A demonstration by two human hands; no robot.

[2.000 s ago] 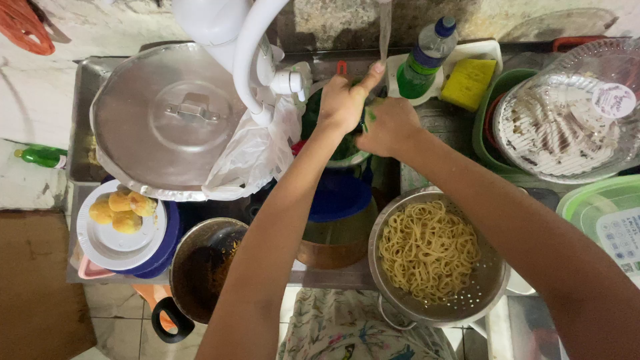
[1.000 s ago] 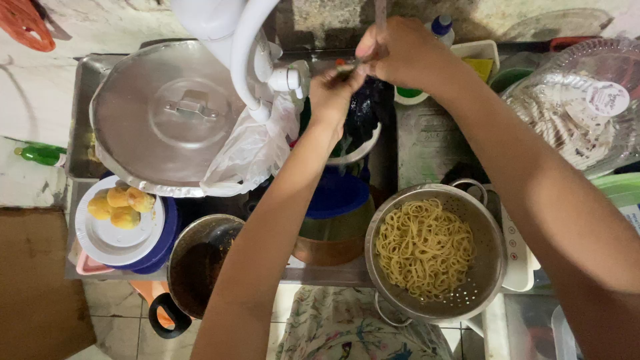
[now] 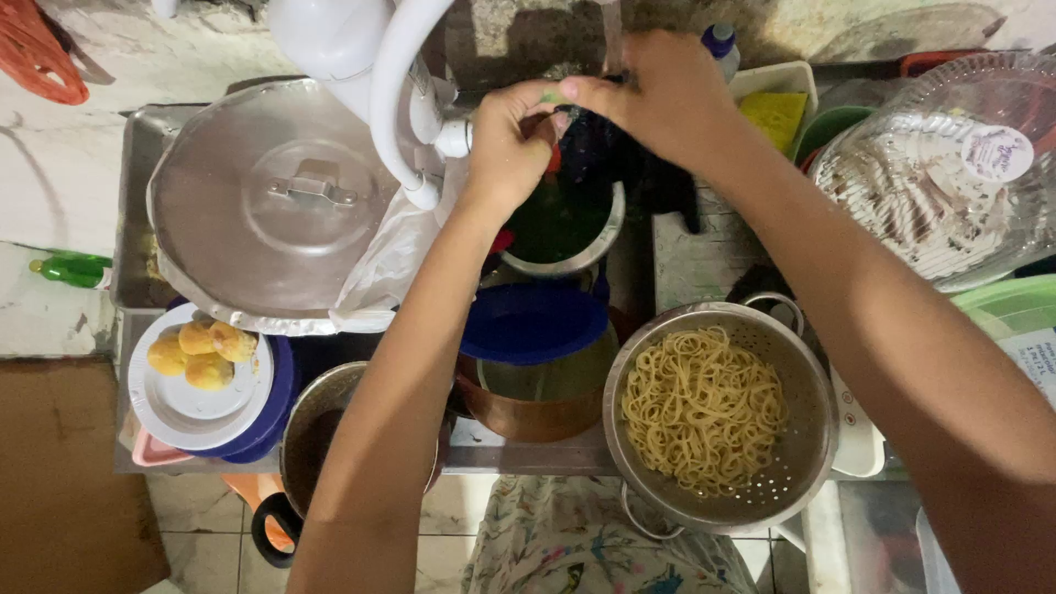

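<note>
Both my hands meet at the top centre, under the stream from the tap. My left hand (image 3: pixel 511 148) has its fingers bent around a small green item (image 3: pixel 554 97), perhaps a leaf or stem. My right hand (image 3: pixel 672 99) is beside it, its thumb touching the same item; its other fingers are partly hidden. Below them a round metal-rimmed pot (image 3: pixel 610 231) holds dark green contents. Nearer to me, a blue bowl (image 3: pixel 536 326) rests over a copper-coloured pot (image 3: pixel 528 417). To its right, a steel colander (image 3: pixel 804 412) holds cooked noodles (image 3: pixel 705 408).
At left are a large lidded pan (image 3: pixel 223 181), a white plate (image 3: pixel 148 388) with several bread rolls, and a dark pot (image 3: pixel 301 445). A white curved pipe (image 3: pixel 388 91) overhangs. At right are a yellow sponge (image 3: pixel 771 115), a capped bottle (image 3: pixel 722 49) and a clear plastic container (image 3: pixel 907 198).
My left hand has moved a little left and downward from one second ago. Compared with two seconds ago, my right hand is higher, uncovering part of the pot below.
</note>
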